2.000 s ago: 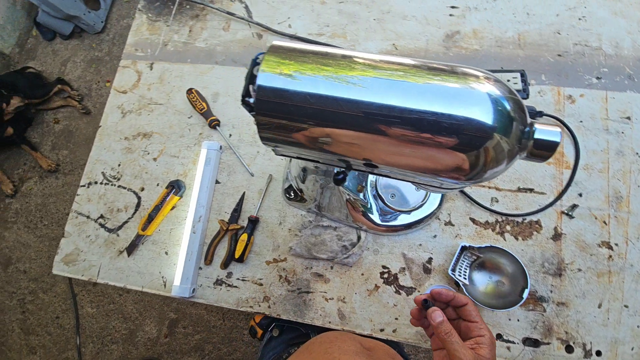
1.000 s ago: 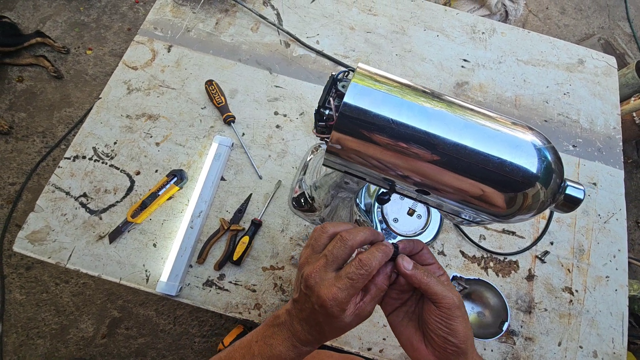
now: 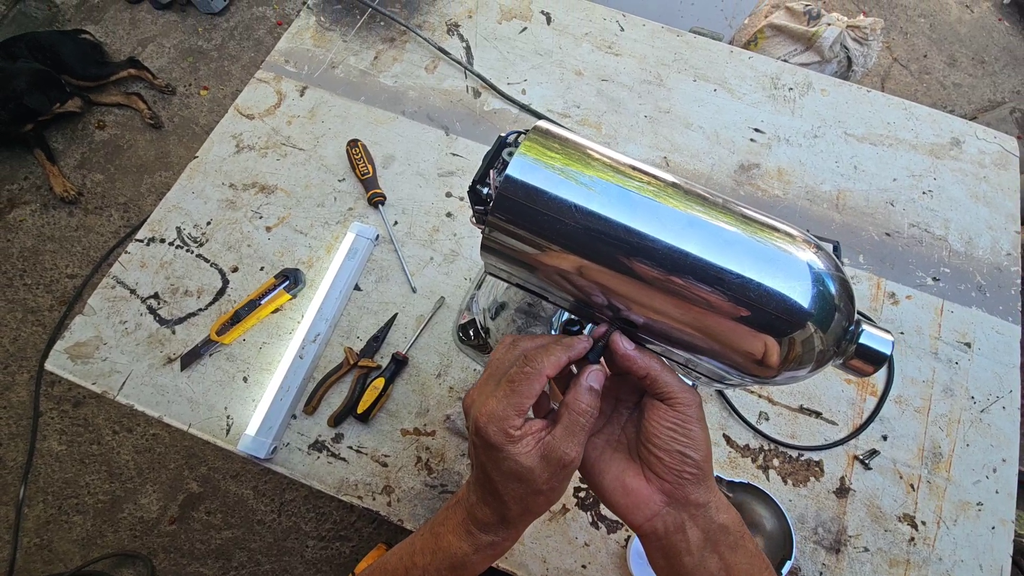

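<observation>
A chrome stand mixer [image 3: 664, 256] lies across the table with its rear end uncovered, showing inner parts. Just below the lower edge of its head, my left hand [image 3: 532, 416] pinches a small black part [image 3: 598, 346] between thumb and forefinger. My right hand [image 3: 656, 432] meets it from the right, its fingertips on the same part, which looks partly threaded or coiled. Behind my right wrist lies a hollow metal cover [image 3: 756, 516], partly hidden. The mixer's base [image 3: 496, 312] shows under the head at the left.
Left of the mixer lie a Phillips or similar screwdriver [image 3: 369, 176], a white light bar [image 3: 308, 344], a yellow utility knife [image 3: 244, 316], pliers [image 3: 352, 372] and a smaller screwdriver [image 3: 382, 388]. Small screws [image 3: 866, 458] are at the right. A dog [image 3: 64, 96] lies on the floor beyond the table.
Two seconds ago only one hand showed clearly, holding a small dark part beside the metal cover. Both hands have since come together at the mixer's lower edge. The view has shifted.
</observation>
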